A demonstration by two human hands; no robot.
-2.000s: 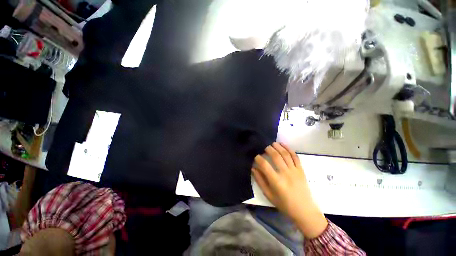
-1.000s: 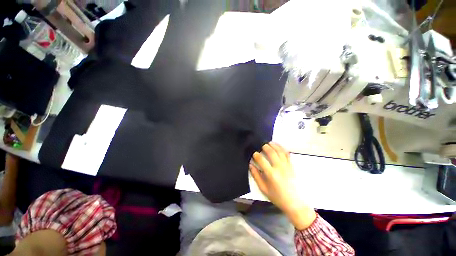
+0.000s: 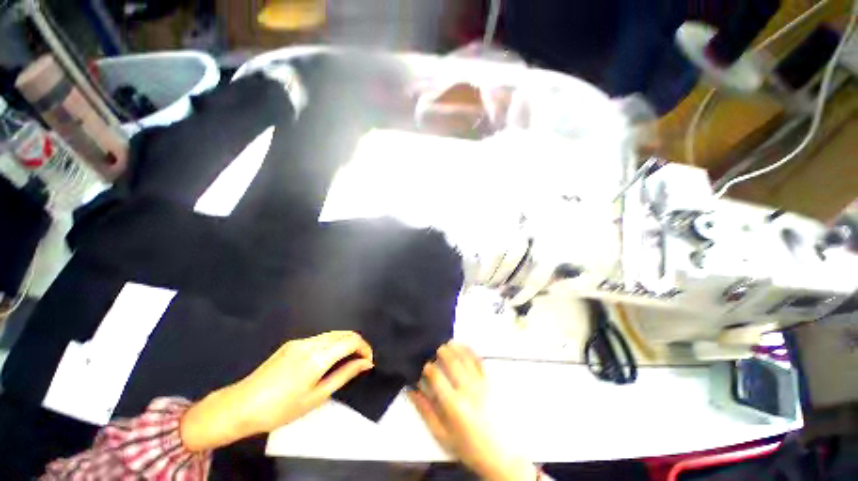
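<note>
Black garment pieces [image 3: 226, 324] lie spread over the white table, left of the white sewing machine [image 3: 696, 240]. White shapes [image 3: 111, 352] show on or through the black cloth; I cannot tell which. My left hand [image 3: 292, 385] is over the cloth's front part, its thumb and fingers curved towards each other; whether they pinch cloth is unclear. My right hand [image 3: 456, 404] is at the cloth's right front edge, its fingertips on that edge. A pointed cloth corner lies between the hands. Glare hides much of the machine head.
Black-handled scissors [image 3: 611, 355] lie on the machine bed, right of my right hand. A clear bottle [image 3: 47, 160] and a pale tub [image 3: 165, 70] are at the left. A red bar [image 3: 724, 460] runs below the table's front edge. Cables hang behind the machine.
My left hand has come over the black cloth from the lower left. My right hand stays at the cloth's edge. The view has shifted, showing more behind the table and machine.
</note>
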